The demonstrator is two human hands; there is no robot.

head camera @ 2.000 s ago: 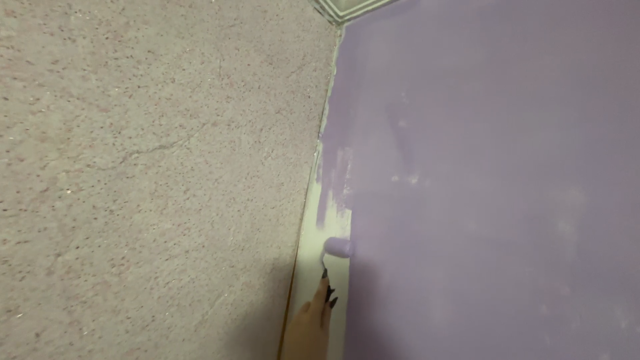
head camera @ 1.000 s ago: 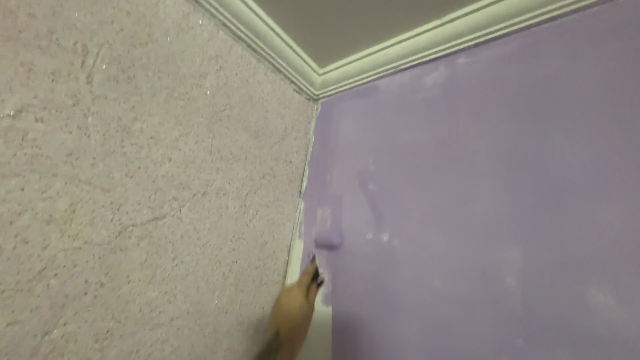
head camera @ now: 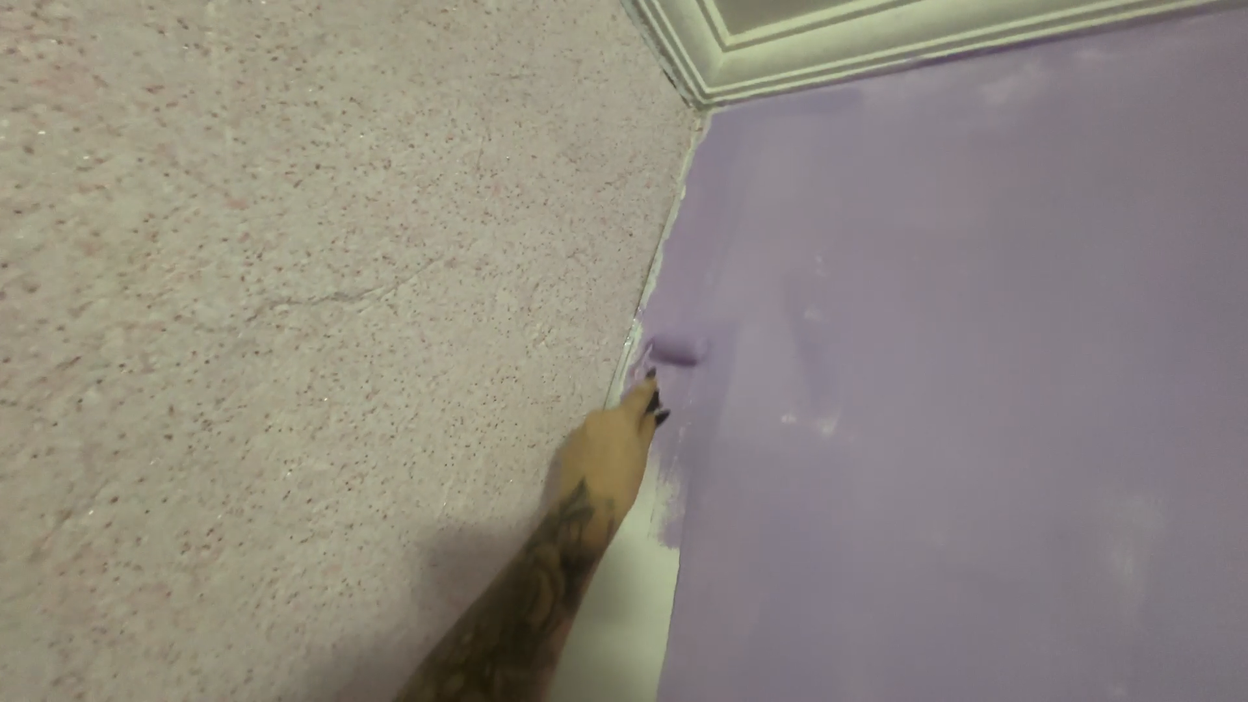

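My left hand [head camera: 609,444], with dark nails and a tattooed forearm, reaches up from the lower part of the view. It is closed on the handle of a small paint roller, and the handle is mostly hidden by the fingers. The roller's purple sleeve [head camera: 676,349] lies against the purple painted wall [head camera: 936,341], close to the inner corner. Below the hand runs a pale strip of wall [head camera: 624,604] with an uneven purple edge at its top. My right hand is not in view.
A speckled, textured pinkish wall [head camera: 322,195] with a thin crack [head camera: 346,294] meets the purple wall at the corner. White crown moulding [head camera: 717,73] runs along the top of both walls. Lighter patches show in the purple paint.
The roller has moved up the wall beside the corner from the pale strip where it was two seconds ago. Purple covers more of that strip. The view has shifted.
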